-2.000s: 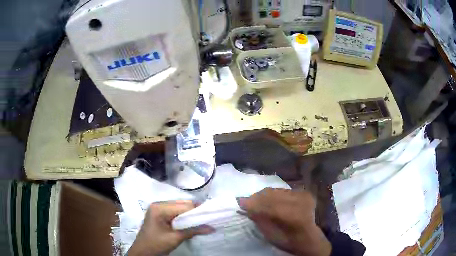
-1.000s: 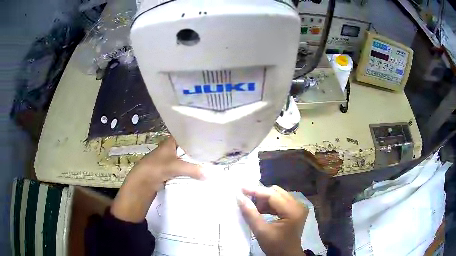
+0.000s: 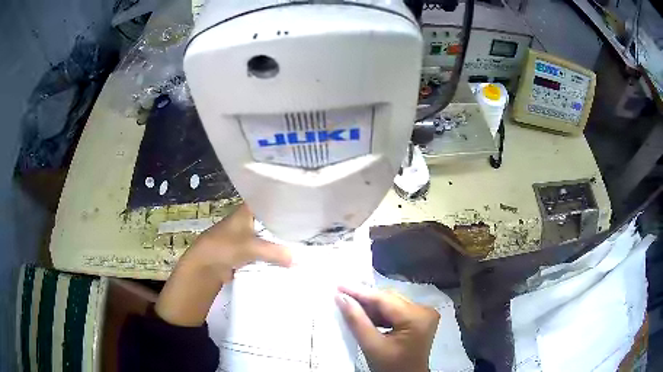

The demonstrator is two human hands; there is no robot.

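Observation:
The white garment panel (image 3: 283, 312) lies under the machine head and hangs towards me, with thin dark lines on it. The off-white JUKI machine head (image 3: 309, 87) is in front and hides the needle area. My left hand (image 3: 229, 251) lies on the panel at the left below the head, fingers pointing right, pressing the cloth. My right hand (image 3: 392, 316) is at the panel's right side, with thumb and forefinger close together at the cloth; whether they pinch it is hard to tell. The cloth near the head is glaringly bright.
A stack of white panels (image 3: 581, 305) lies at the right. On the cream table (image 3: 465, 189) stand a parts tray (image 3: 461, 134), a white bottle with yellow top (image 3: 491, 105) and an operation panel (image 3: 554, 93). White oval pieces (image 3: 163, 187) lie on a dark mat at left.
The panel, earlier held up in both hands below the machine arm, now lies under the head. My left hand has moved up to the head. In the last second both hands have barely moved.

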